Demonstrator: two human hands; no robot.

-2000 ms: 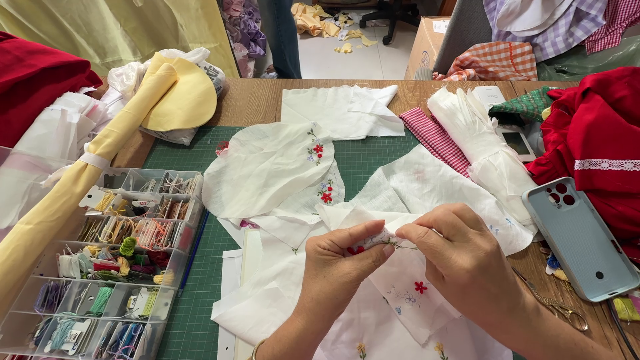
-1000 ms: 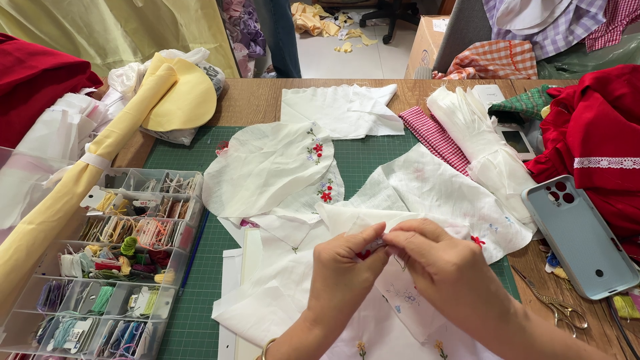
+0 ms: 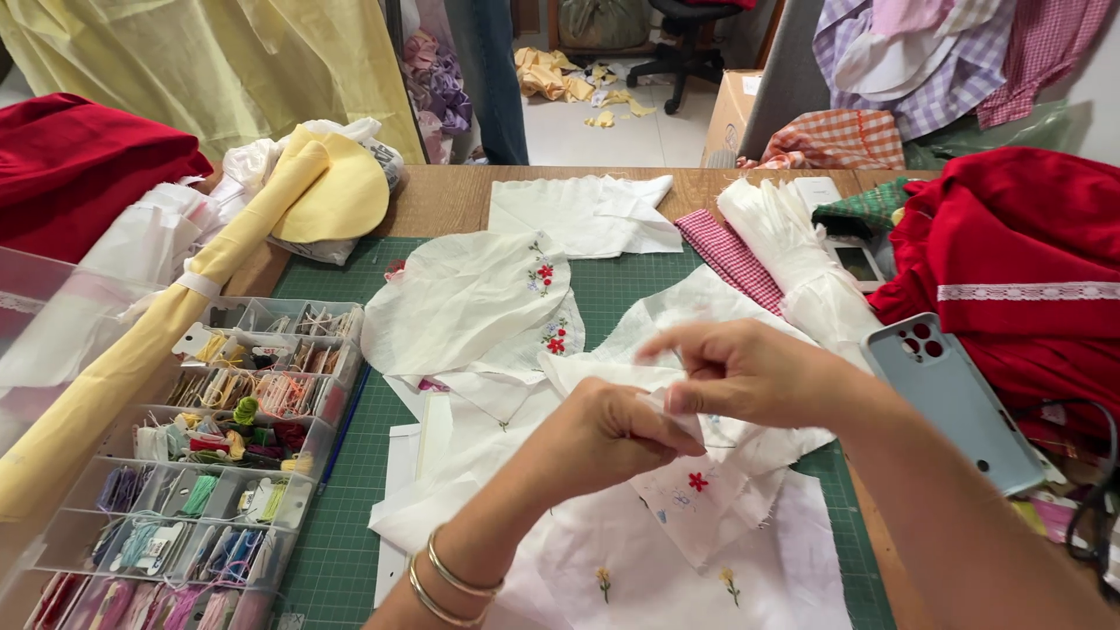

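Note:
My left hand (image 3: 626,429), with two bangles at its wrist, pinches a fold of white cloth (image 3: 472,455) above the middle of the table. Close beside it, my right hand (image 3: 726,372) is blurred, its thumb near the held fold and its forefinger stretched out; whether it holds a needle or thread cannot be told. Below the hands, the cloth bears a red embroidered flower (image 3: 697,481) and faint blue ones, with two small yellow flowers (image 3: 729,584) lower down. A rounded white piece with red and blue embroidery (image 3: 464,302) lies up and to the left.
A green cutting mat (image 3: 341,525) lies under the cloth. At left are a compartment box of embroidery floss (image 3: 302,437) and a yellow fabric roll (image 3: 166,332). A phone (image 3: 954,402), red fabric (image 3: 1032,227), red gingham (image 3: 731,258) and bundled white cloth (image 3: 787,262) lie at right. Another person's trouser leg (image 3: 490,79) shows beyond.
My right hand has lifted its forefinger away from my left hand, where the fingertips of both met before. The left hand has turned, its knuckles now facing up, and keeps the cloth pinched.

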